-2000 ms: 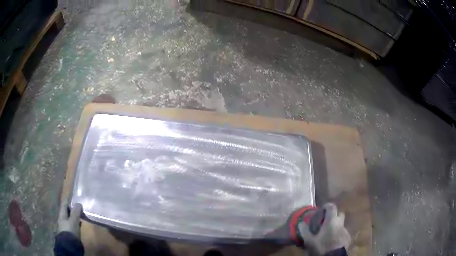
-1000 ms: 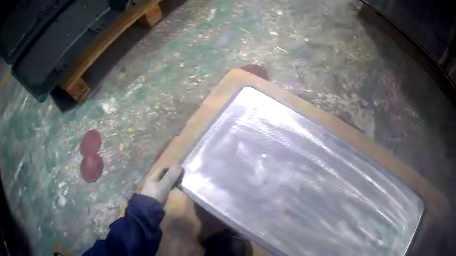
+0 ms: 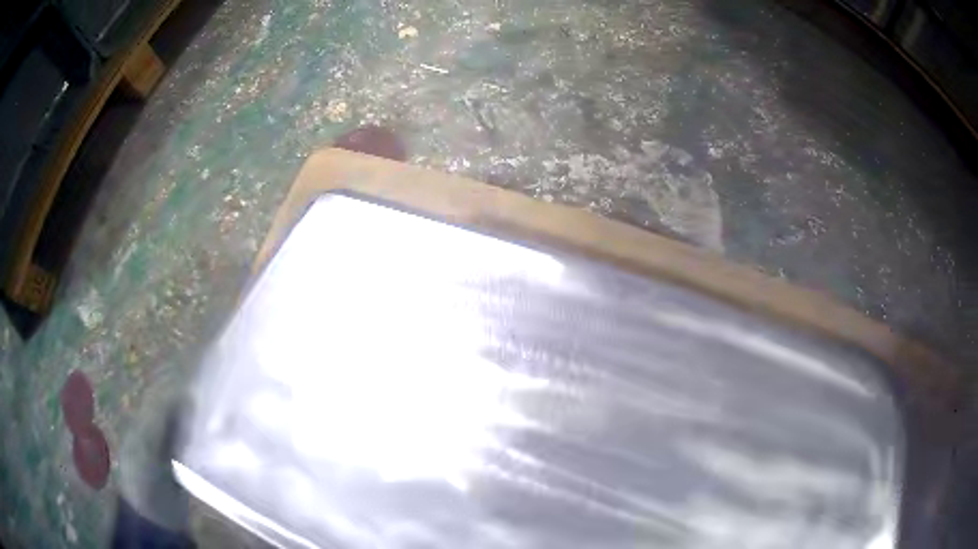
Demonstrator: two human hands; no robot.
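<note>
The silvery metal housing [image 3: 558, 397] fills the middle and lower right, its broad plain face up, with strong glare on the left half and swirl marks on the right. Its lower edge is cut off by the picture. A tan board [image 3: 686, 257] shows beyond its far side. My left hand [image 3: 159, 477], in a pale glove with a dark blue sleeve, is blurred at the housing's near left corner and appears to hold it; the fingers are not clear. My right hand is out of the picture. No sander is in view.
Two touching dull-red discs [image 3: 86, 431] lie on the worn green-grey floor at left. Another red disc [image 3: 373, 142] lies by the board's far left corner. A wooden pallet [image 3: 64, 177] with dark housings stands at upper left. Dark stacked items are at the upper right edge.
The view has swung left and then partly back right. The housing looks larger and closer than before. The right hand and the sander, seen two seconds ago, are out of view.
</note>
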